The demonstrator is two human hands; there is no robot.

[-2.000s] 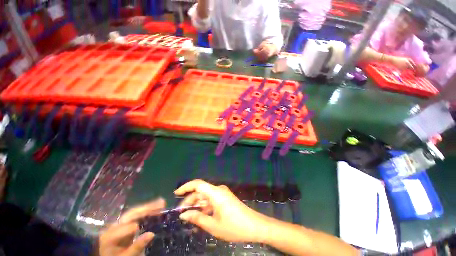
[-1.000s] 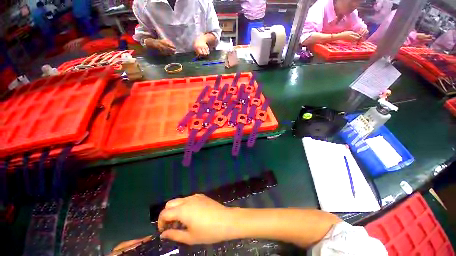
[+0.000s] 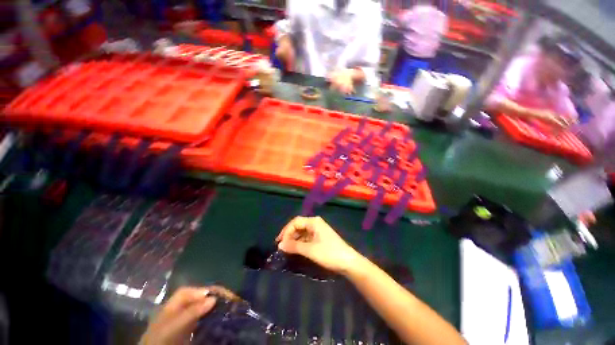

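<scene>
A row of dark watches (image 3: 310, 269) lies on the green bench, straps toward me, blurred. My right hand (image 3: 310, 241) is over the row's left end, fingers curled at the watch faces; whether a small sticker is in its fingertips cannot be told. My left hand (image 3: 181, 311) is lower left, cut by the bottom edge, thumb and finger pinching a dark, glossy sticker sheet (image 3: 226, 329). Shiny small items show along the bottom edge, too blurred to name.
Purple-strap watches (image 3: 367, 165) lie in a red-orange tray (image 3: 270, 135) behind, beside stacked trays (image 3: 135, 98). Wide sticker sheets (image 3: 152, 249) lie left. Right are paper (image 3: 489, 296), a pen (image 3: 508, 313), a black round item (image 3: 489, 226) and a blue tray (image 3: 560, 290). People work opposite.
The view swung right a second ago and has now swung back left. My right hand has moved away from the sheet and my left hand, up to the left end of the watch row.
</scene>
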